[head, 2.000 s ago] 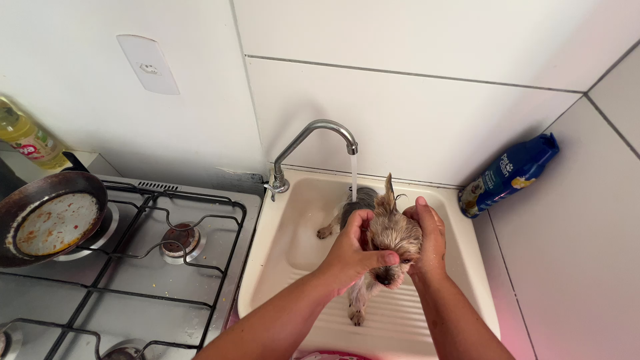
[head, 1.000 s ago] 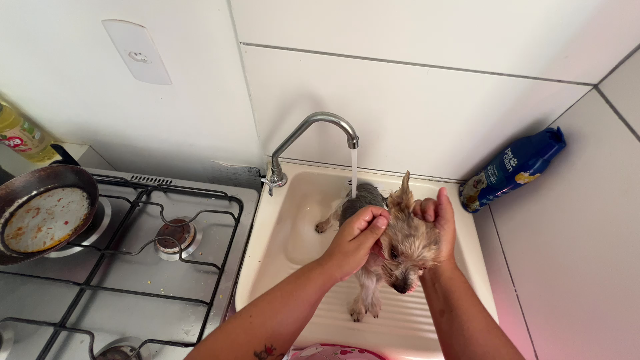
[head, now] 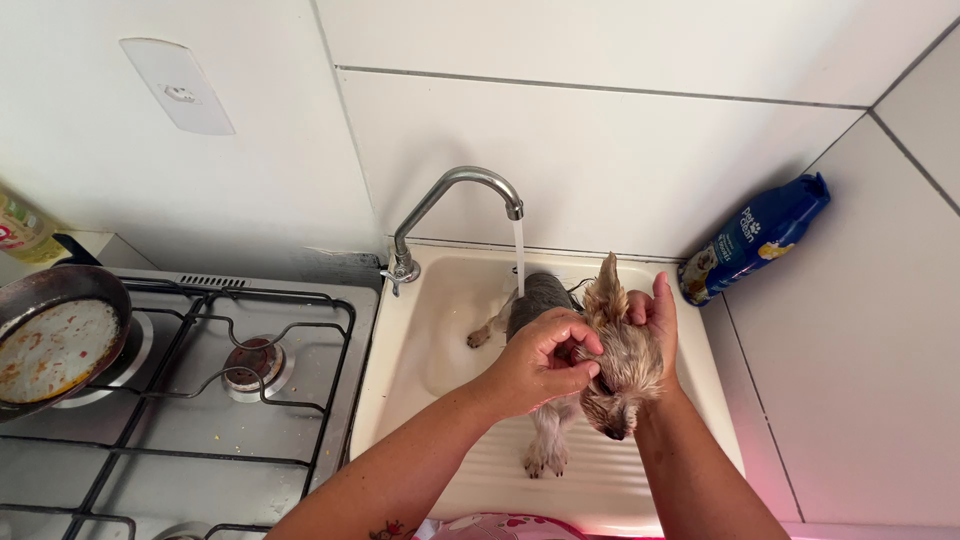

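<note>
A small wet dog [head: 622, 360] stands in a cream sink [head: 405, 337], head tilted down and front paws on the ribbed part. From the curved metal faucet [head: 465, 176], a stream of water [head: 519, 255] falls at the dog's grey back. My left hand [head: 547, 360] is at one side of the dog's head, thumb and forefinger bent close together near the ear; whether they pinch fur or the ear I cannot tell. Around the other side of the head curves my right hand [head: 656, 319], its fingers partly hidden behind the ear and head.
A blue pet shampoo bottle [head: 754, 236] leans against the wall at the sink's back right corner. Left of the sink is a gas stove [head: 195, 420] with a dirty frying pan [head: 60, 345] on it. A bottle of yellow liquid [head: 26, 232] stands behind the pan. A wall socket [head: 178, 88] is above.
My left hand has moved from the dog's face up to the side of its head by the ear. The dog's head has tilted. Water keeps running.
</note>
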